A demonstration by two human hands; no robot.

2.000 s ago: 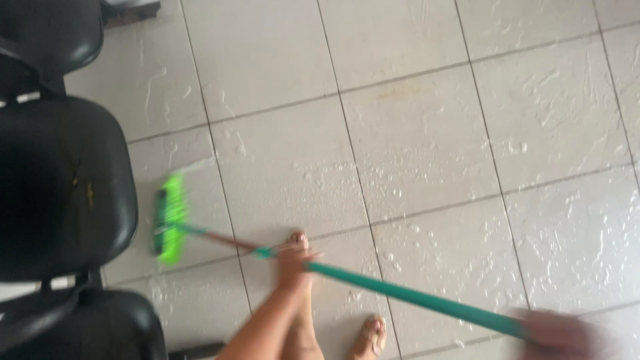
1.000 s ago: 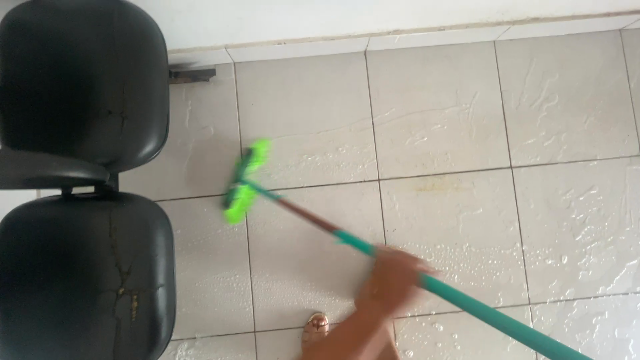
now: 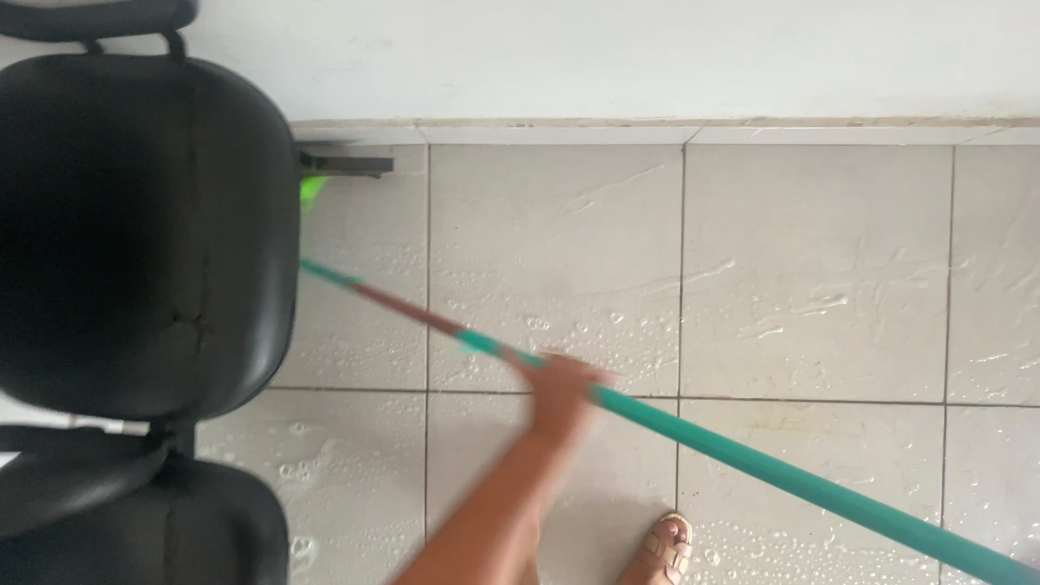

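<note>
My left hand [image 3: 561, 394] is closed around the green handle [image 3: 780, 474] of a long broom, near the brown section of the pole. The pole slants from the lower right corner up to the left, where its far end passes beneath a black padded chair. Only a bit of the broom's bright green bristles [image 3: 311, 192] shows beside the seat edge; the rest of the head is hidden. At the lower right the pole runs out of the picture, and my right hand cannot be made out there.
Black chairs [image 3: 146, 236] joined in a row stand along the left, with a dark metal foot [image 3: 349, 166] sticking out near the white wall [image 3: 569, 57]. Soapy water and bubbles lie on the grey floor tiles [image 3: 552, 219]. My sandalled foot [image 3: 668, 548] stands at the bottom.
The green broom head, out on the tiles beside the chairs before, is now mostly under the chair seat. The view has shifted toward the wall.
</note>
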